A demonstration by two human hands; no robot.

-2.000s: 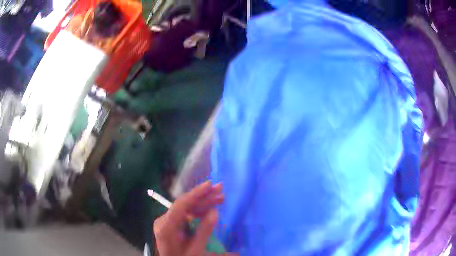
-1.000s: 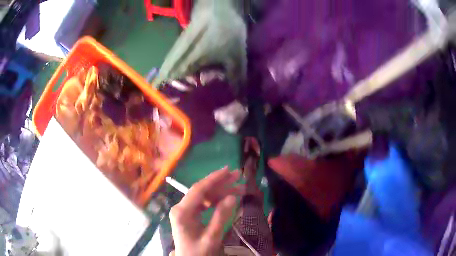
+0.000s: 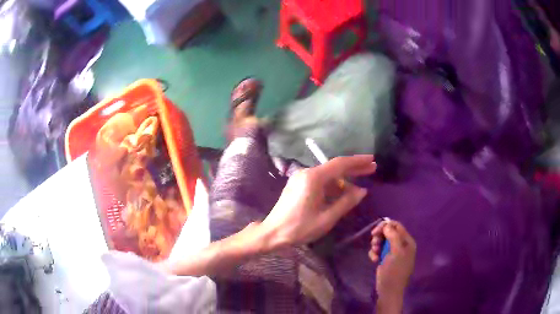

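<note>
My left hand reaches in from the lower left with its fingers spread forward. A slim white stick is held between its fingers and points up and left. My right hand is lower and to the right, closed around a small blue object, probably the tape measure, mostly hidden by the fingers. A thin pale strip runs from this hand towards the lower left. The picture is blurred.
An orange basket holding orange and yellow cloth stands at left beside a white surface. A red stool is at the top. A grey-green bag or cloth and large purple fabric heaps lie at right. My sandalled foot is on green floor.
The person in blue has gone from view. The basket, red stool and purple heaps now show more. My left hand has moved up and right in the picture, and my right hand has come into view.
</note>
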